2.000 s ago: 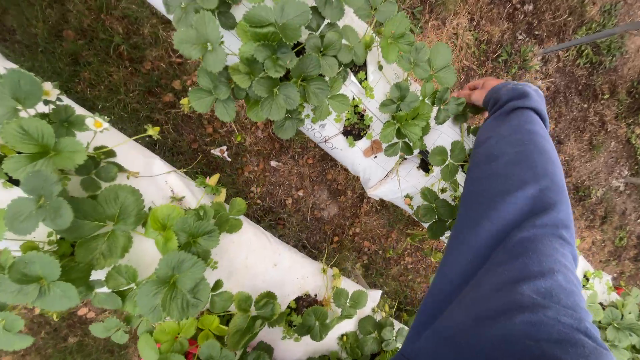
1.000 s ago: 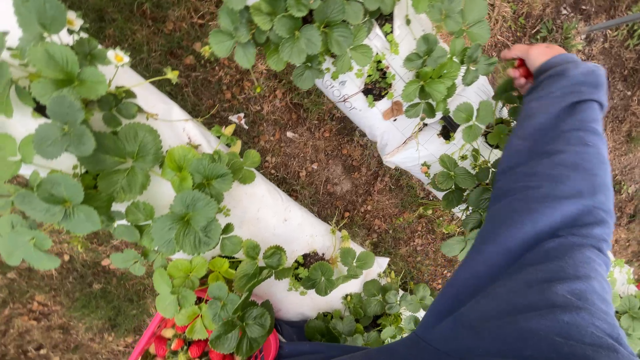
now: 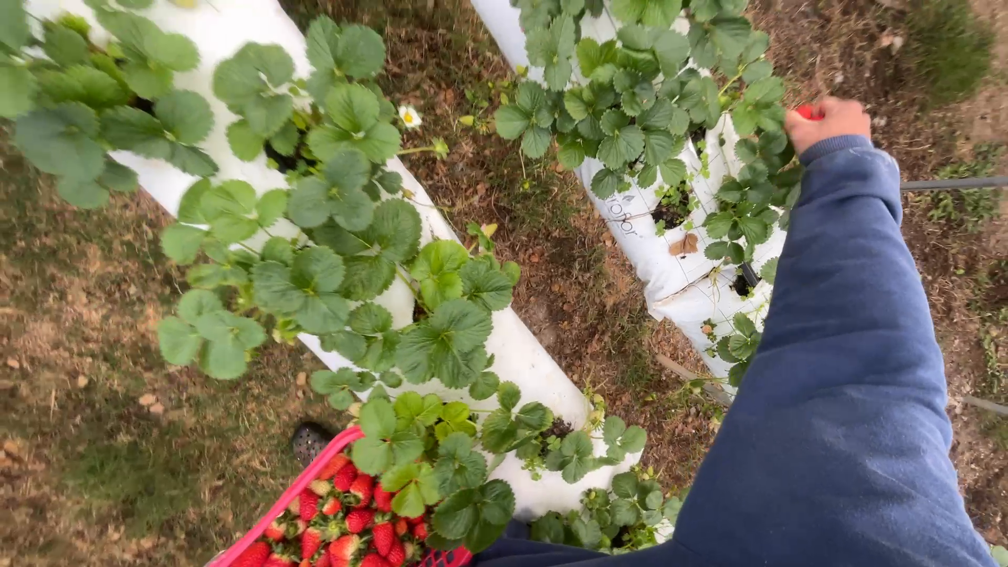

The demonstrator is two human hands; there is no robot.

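My right hand (image 3: 836,122) reaches out at the upper right and is closed on a red strawberry (image 3: 808,112), of which only a part shows between the fingers. The hand is at the outer edge of the leafy strawberry plants (image 3: 630,102) on the farther white grow bag (image 3: 630,213). My left hand is not in view. At the bottom left, a pink-rimmed basket (image 3: 295,488) holds many red strawberries (image 3: 359,520), partly under leaves of the nearer strawberry plants (image 3: 441,339).
The nearer white grow bag (image 3: 528,366) runs diagonally from upper left to lower middle. Dry, grassy ground (image 3: 559,260) lies between the two rows. A thin grey rod (image 3: 953,183) stands out at the right. A dark clog (image 3: 309,442) shows beside the basket.
The view has shifted, bringing the full basket into sight. Red fruit shows in my right hand now and one second ago, but not two seconds ago. The hand is still at the far row's edge.
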